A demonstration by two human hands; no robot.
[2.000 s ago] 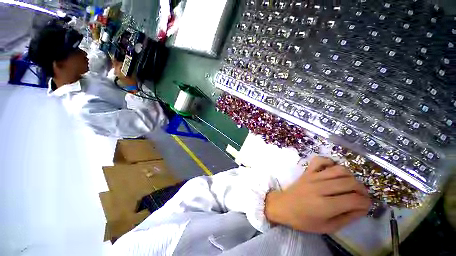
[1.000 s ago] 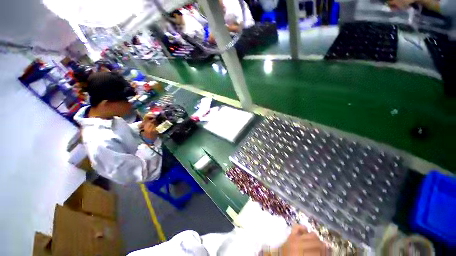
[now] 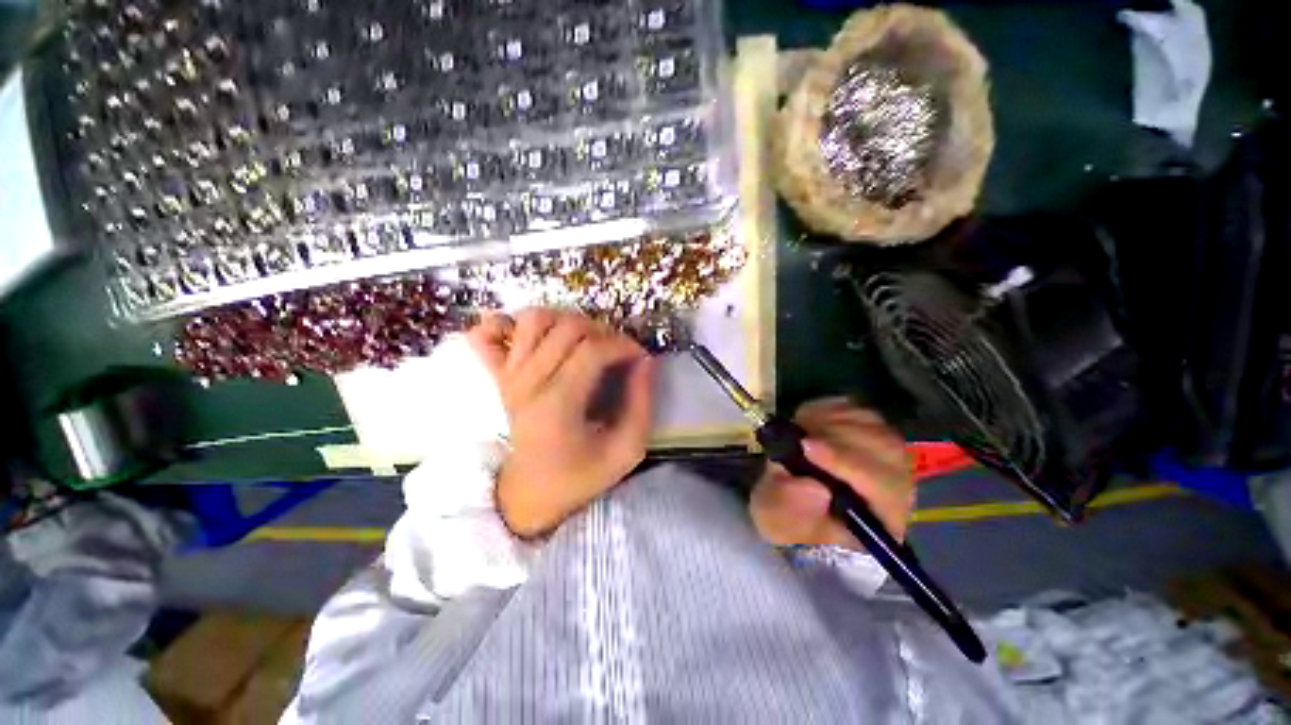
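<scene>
My right hand (image 3: pixel 833 475) holds the black soldering iron (image 3: pixel 864 527), its silver tip pointing up-left to the near edge of the gold pile. My left hand (image 3: pixel 566 411) lies on the sheet left of the tip, fingers curled; what its fingertips hold cannot be made out. A small dark piece (image 3: pixel 668 341) shows between the left fingertips and the iron tip. The gold-coloured parts (image 3: pixel 658 272) lie just beyond, and the dark red parts (image 3: pixel 319 323) lie to their left. The clear blister tray (image 3: pixel 425 241) with dark modules is above the piles.
The beige cleaner bowl (image 3: pixel 967 135) with metal wool stands right of the tray. A fan with a round wire guard (image 3: pixel 951 371) is at the right. The solder spool (image 3: pixel 94 442) is at the left, its wire running right. A person's sleeve (image 3: pixel 78 588) shows at lower left.
The view has swung from the line and the neighbouring worker down to the bench. My right hand with the iron, the bowl and the fan have come into full view.
</scene>
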